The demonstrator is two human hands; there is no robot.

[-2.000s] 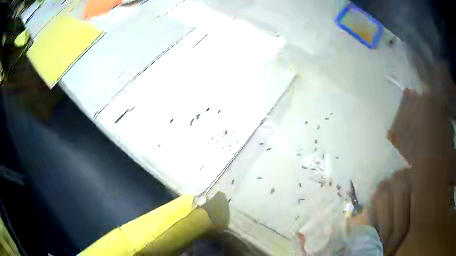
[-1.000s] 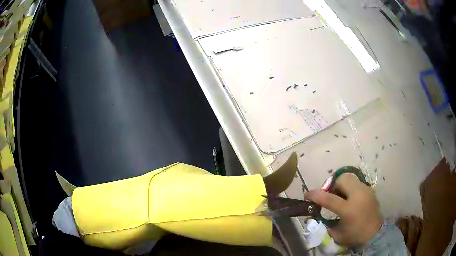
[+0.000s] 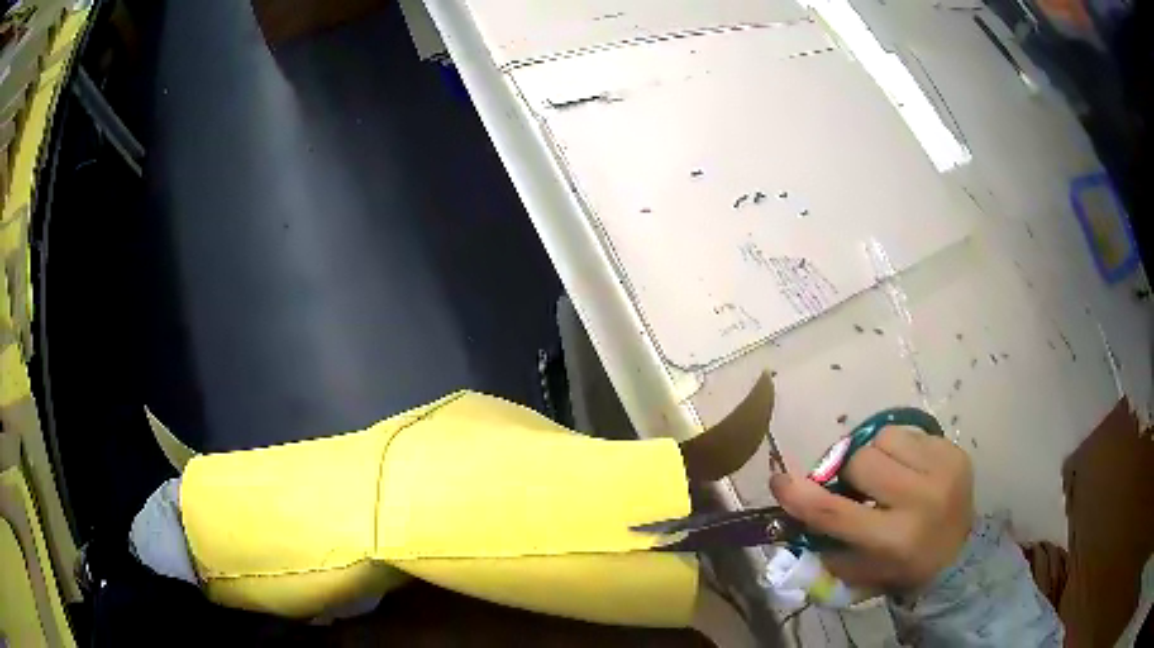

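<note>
A yellow garment panel [image 3: 506, 494] is held over the dark floor, beside the table edge. A seam runs across its middle and another along its lower part. Its khaki face shows on curled corners at both ends. My right hand [image 3: 892, 506] is shut on scissors [image 3: 728, 525] with green-and-red handles. The dark blades lie over the panel's right end, near the lengthwise seam, and seem slightly parted. My left hand is hidden; only a pale grey-blue sleeve shows at the panel's left end.
The long table [image 3: 759, 165] is covered with pale sheets and bears small dark scraps. A crumpled white piece [image 3: 791, 576] lies below the scissors. A blue-framed item [image 3: 1104, 228] and brown pieces [image 3: 1101, 519] are at the right. Yellow-edged pieces line the far left.
Since one second ago, the scissor blades have moved a little left, further over the panel. Two seconds ago, the view was tilted over the table, with the panel at the lower left.
</note>
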